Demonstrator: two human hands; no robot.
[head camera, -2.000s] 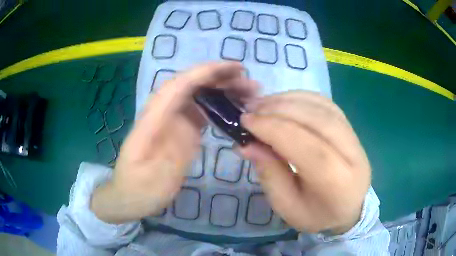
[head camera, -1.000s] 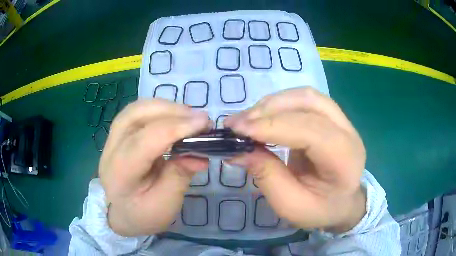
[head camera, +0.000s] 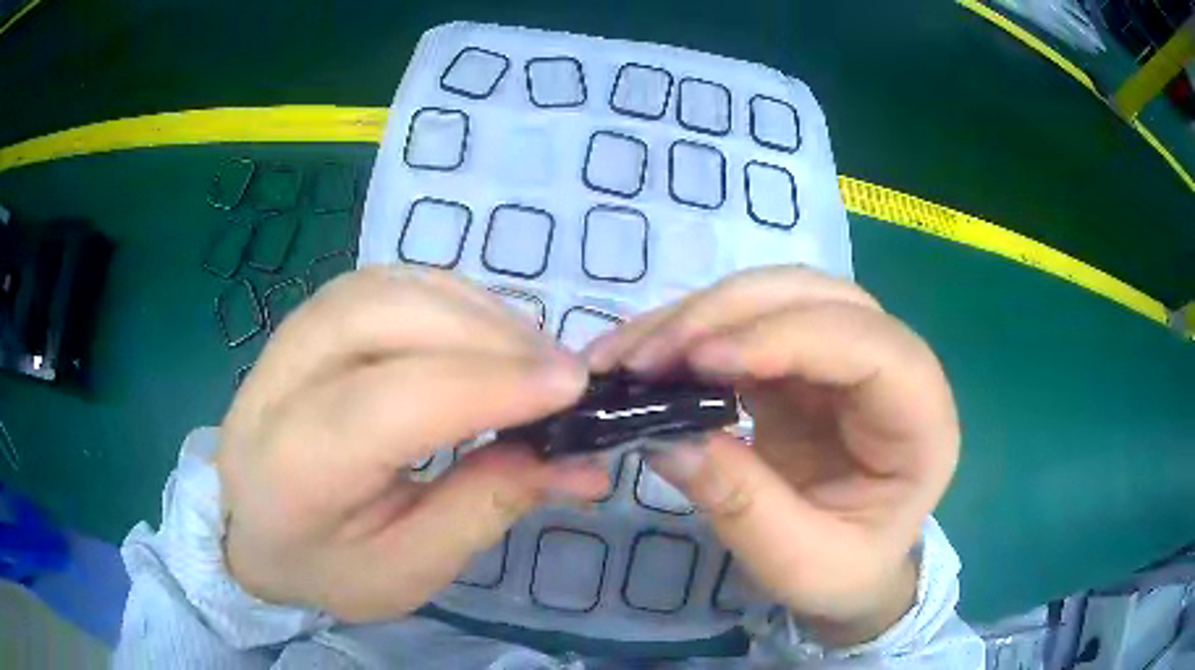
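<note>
A glossy black watch housing (head camera: 640, 416) is seen nearly edge-on, with bright reflections on its side. It is held above the white blister tray (head camera: 714, 249). My left hand (head camera: 380, 439) pinches its left end between thumb and fingers. My right hand (head camera: 826, 432) holds its right end, fingers above and thumb below. The fingers hide part of the housing, and its inside cannot be seen. Thin black frame rings (head camera: 615, 244) lie in rows in the tray pockets. The hands cover some of the lower rows.
Loose frame rings (head camera: 277, 189) lie on the green mat (head camera: 1009, 380) at left. A black fixture (head camera: 53, 301) stands at the far left, with a blue shape (head camera: 29, 530) below it. Yellow tape (head camera: 262, 124) crosses behind the tray.
The housing has gone from steeply slanted to nearly level, and now sits slightly further right than one second ago. Both hands still hold it. The view has tilted slightly.
</note>
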